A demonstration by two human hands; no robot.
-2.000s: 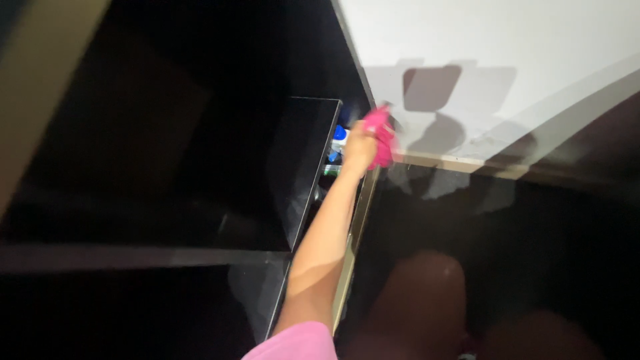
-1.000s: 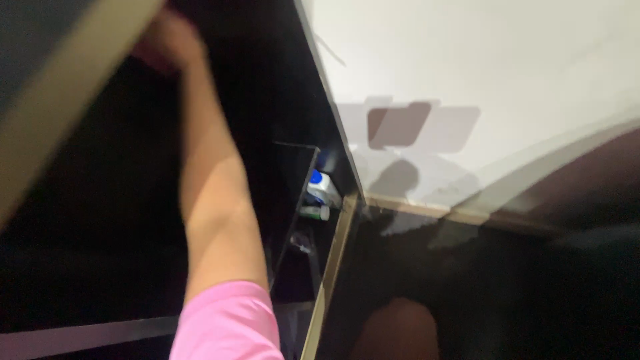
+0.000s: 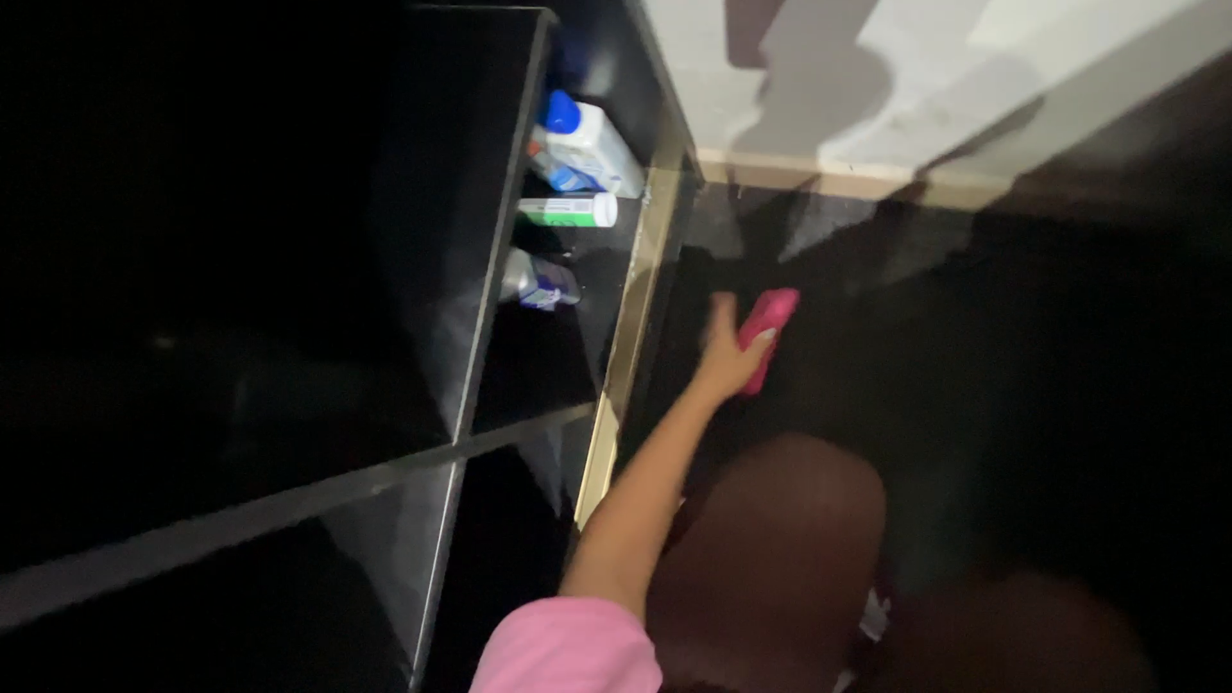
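Observation:
My left hand (image 3: 733,354), reaching out from a pink sleeve, holds a folded bright pink cloth (image 3: 770,337) over the dark floor, just right of the cabinet's light edge. The thumb lies on the cloth and a blurred finger points away from it. To the left, in a compartment of the black cabinet (image 3: 423,221), a white plastic bottle with a blue cap (image 3: 599,149) leans beside a smaller blue and clear item (image 3: 568,176). Below these lie a white and green cylindrical container (image 3: 570,210) and a bottle with a purple label (image 3: 544,282). My right hand is out of view.
A black upright panel and a cross shelf (image 3: 385,474) divide the cabinet. A light strip (image 3: 630,337) runs along its right edge. A pale wall (image 3: 924,106) with shadows stands at the top right. My knees (image 3: 780,539) are at the lower right.
My left hand was by the small compartment, then deep in the cabinet's upper left part. It has since moved right, out over the floor, with the pink cloth in it.

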